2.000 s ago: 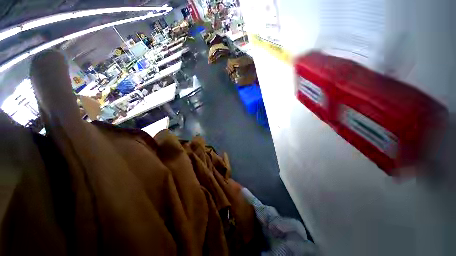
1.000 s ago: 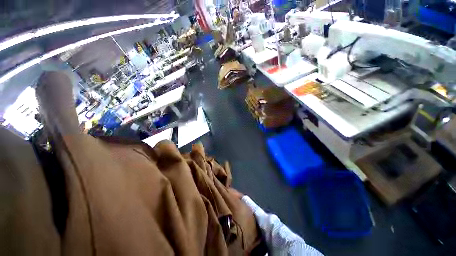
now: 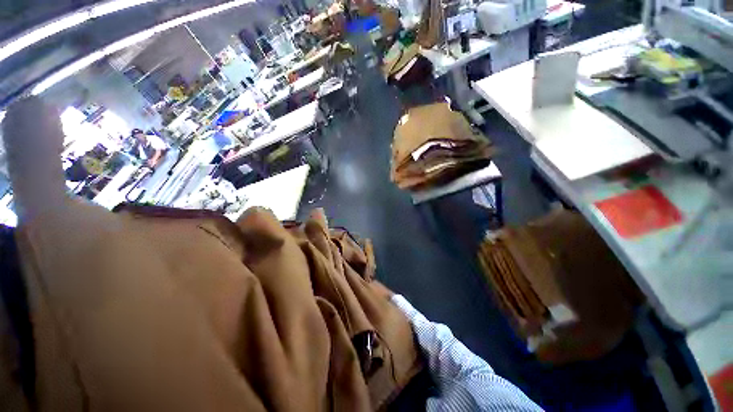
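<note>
A heaped bundle of brown bag bodies (image 3: 193, 306) fills the lower left, close to the camera, with folded edges and dark gaps. A blurred, rounded upright piece stands at its left; I cannot tell what it is. My right arm, in a striped sleeve, reaches round the bundle's right side. Only a sliver of my right hand (image 3: 383, 291) shows against the brown folds; its fingers are hidden. A small dark, shiny part shows in the folds near the sleeve. My left hand is not in view.
A grey floor aisle (image 3: 350, 153) runs ahead. Brown panels (image 3: 438, 133) are stacked on a small stand, with another stack (image 3: 563, 273) lower right. A white worktable (image 3: 514, 96) lines the right. Tables and a seated person (image 3: 149, 146) are at left.
The red box and white wall at right have gone from view, then the blue bins. The stacks and worktable now appear nearer. The bundle stays held against me.
</note>
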